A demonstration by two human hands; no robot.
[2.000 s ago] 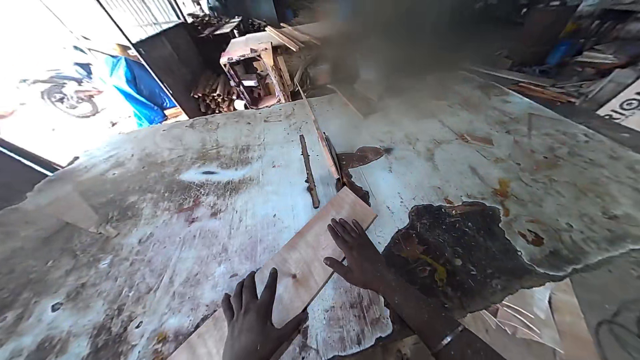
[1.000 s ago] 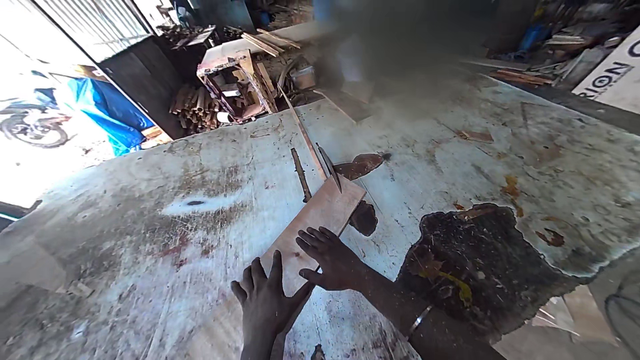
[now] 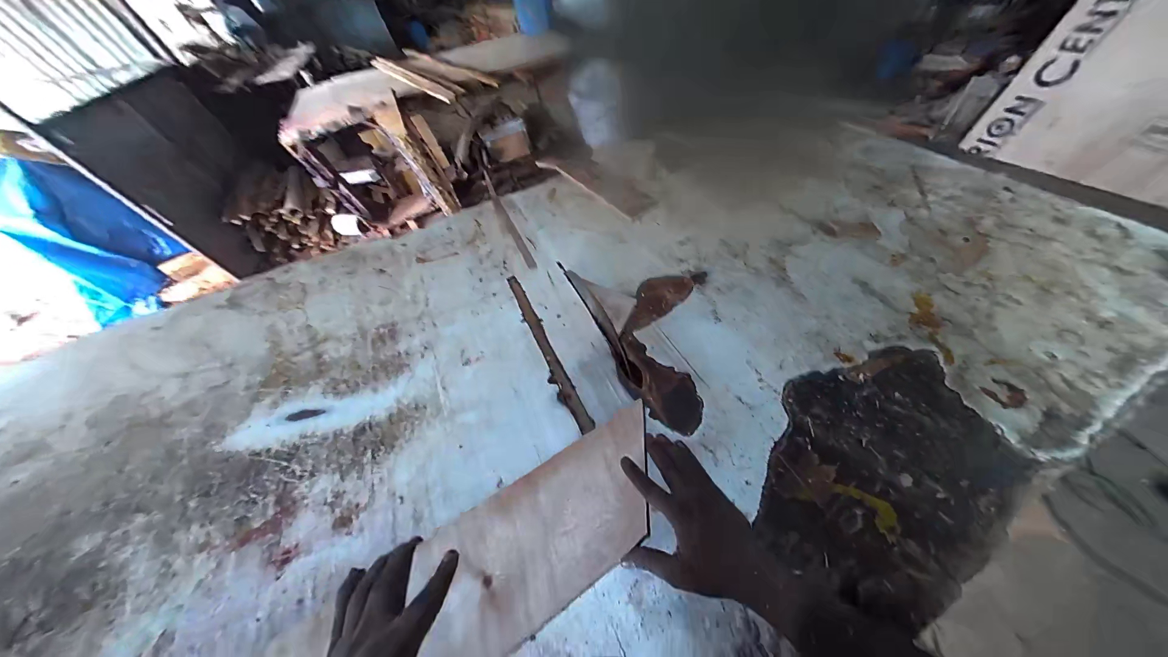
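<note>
A flat wooden board (image 3: 547, 529) lies slanted on the worn table top (image 3: 438, 365). My left hand (image 3: 388, 602) rests on its near left part with the fingers spread; the wrist is cut off by the frame edge. My right hand (image 3: 693, 520) is at the board's right end, thumb and fingertips at its edge. Just beyond the board's far corner a thin saw blade (image 3: 598, 319) stands up out of a slot in the table. To the blade's left a narrow rough wooden strip (image 3: 550, 354) lies on the table.
Right of the blade are dark worn patches (image 3: 671, 392). A large ragged dark area (image 3: 894, 484) breaks the surface at the right. Behind stand a cluttered wooden rack (image 3: 392, 155), stacked wood (image 3: 283, 210) and a blue tarpaulin (image 3: 82, 237). A lettered board (image 3: 1086, 100) is at the back right.
My hands, close together a second ago, are now apart, the right one at the board's right edge. The board has moved back from the blade, which it reached before. The view has moved closer.
</note>
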